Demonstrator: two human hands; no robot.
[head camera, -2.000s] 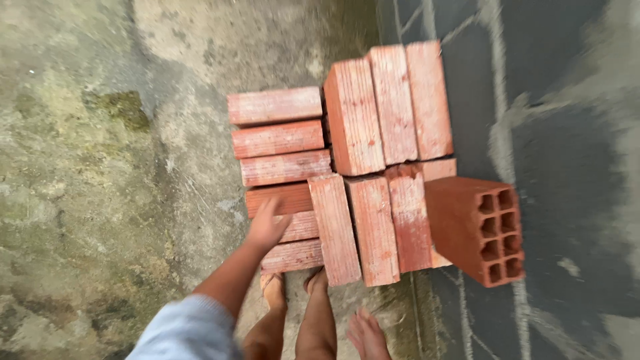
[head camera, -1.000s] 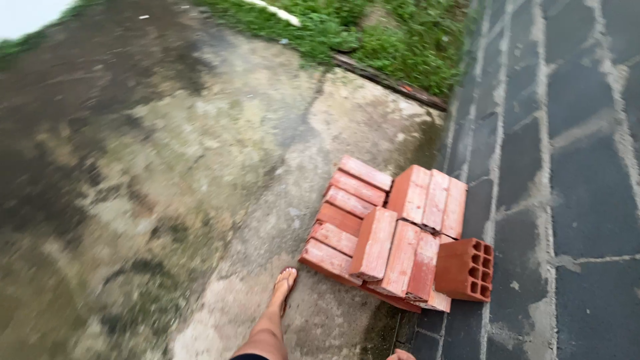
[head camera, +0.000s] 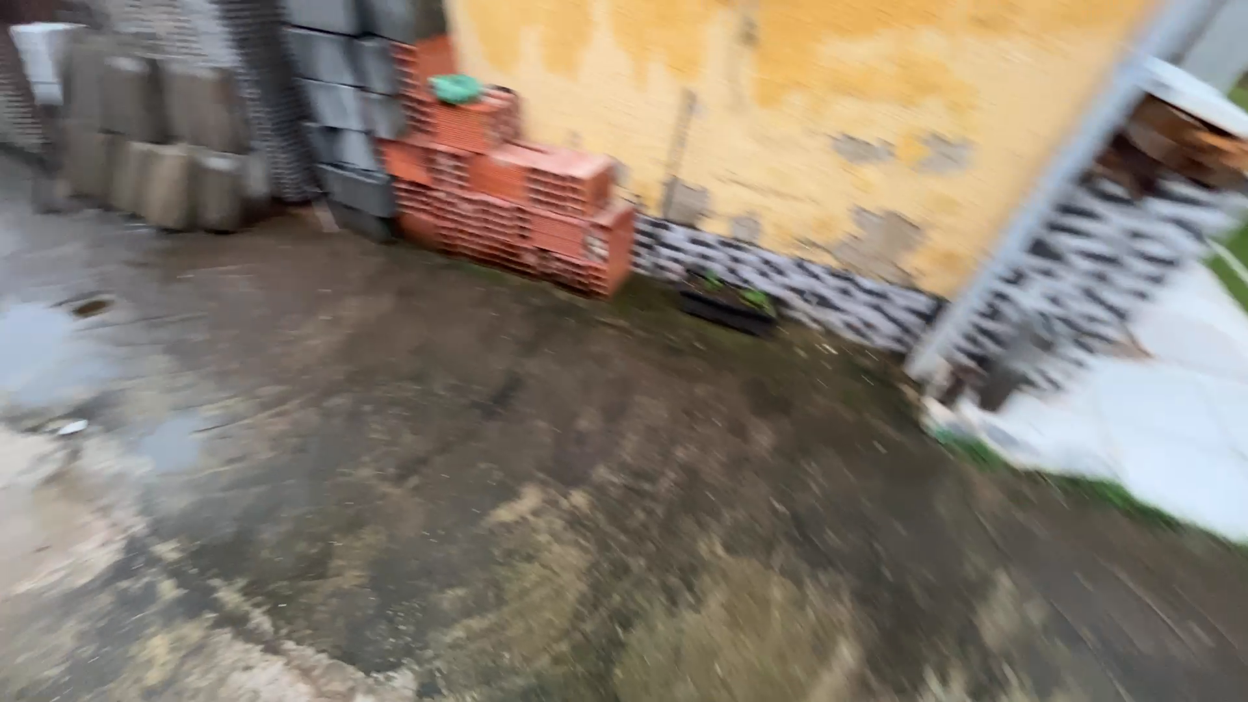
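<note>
Neither my left hand nor my right hand shows in the head view. Orange hollow clay bricks (head camera: 575, 234) are stacked in steps against a yellow wall (head camera: 819, 107) with peeling paint. A green object (head camera: 455, 89), too blurred to name, lies on an upper part of that stack. Grey blocks (head camera: 336, 127) rise in a pile just left of the bricks. The smaller brick stack beside the dark block wall is out of view.
A dark planter (head camera: 726, 304) with small plants stands at the wall's foot. Farther left are stacked grey-brown slabs (head camera: 171, 180). Puddles (head camera: 49, 356) lie on the stained concrete floor (head camera: 585, 468). A grey post (head camera: 1033, 195) slants at the right, near white paving (head camera: 1141, 419).
The view has swung far away from the small brick stack to the yellow wall. The hand seen at that stack two seconds ago is out of view.
</note>
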